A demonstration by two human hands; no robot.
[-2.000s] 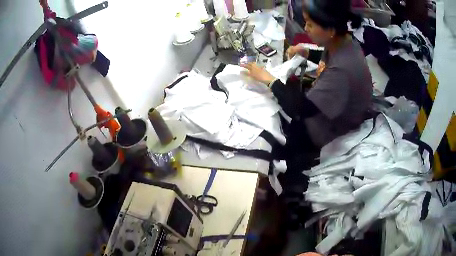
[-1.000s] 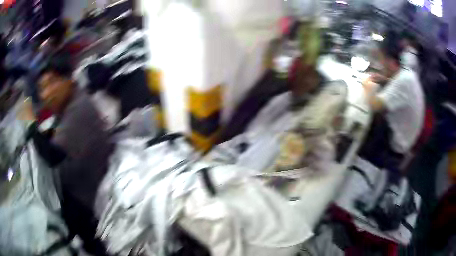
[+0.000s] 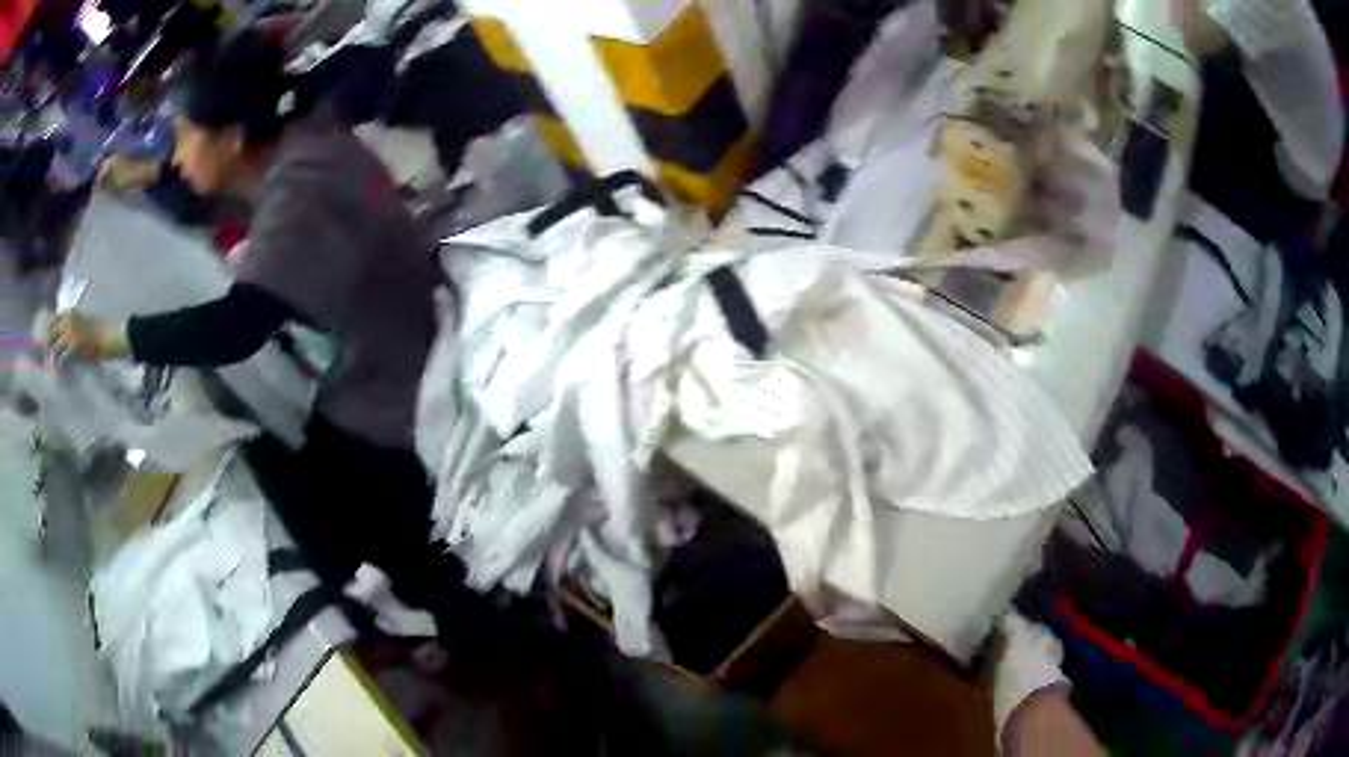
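Note:
A large heap of white shirt pieces (image 3: 592,333) with black trim lies on a white table top in the middle. A broad finely pinstriped piece (image 3: 917,399) spreads over its right part and hangs down the front. A white-gloved hand, which I take for my right hand (image 3: 1028,673), shows small and blurred at the bottom edge, just below the table's corner. Its fingers are too unclear to tell whether it holds anything. My left hand is out of the picture.
A person in a dark grey top (image 3: 333,266) holds white cloth at left. More white pieces (image 3: 193,592) lie at lower left. A yellow-black striped pillar (image 3: 673,96) stands behind the heap. A red crate (image 3: 1309,577) with cloth is at right, and an open brown box (image 3: 858,695) below.
The view has swung right, from the sewing table and thread cones to the white heap. The gloved hand has come in at the bottom. The person at left now holds up white cloth.

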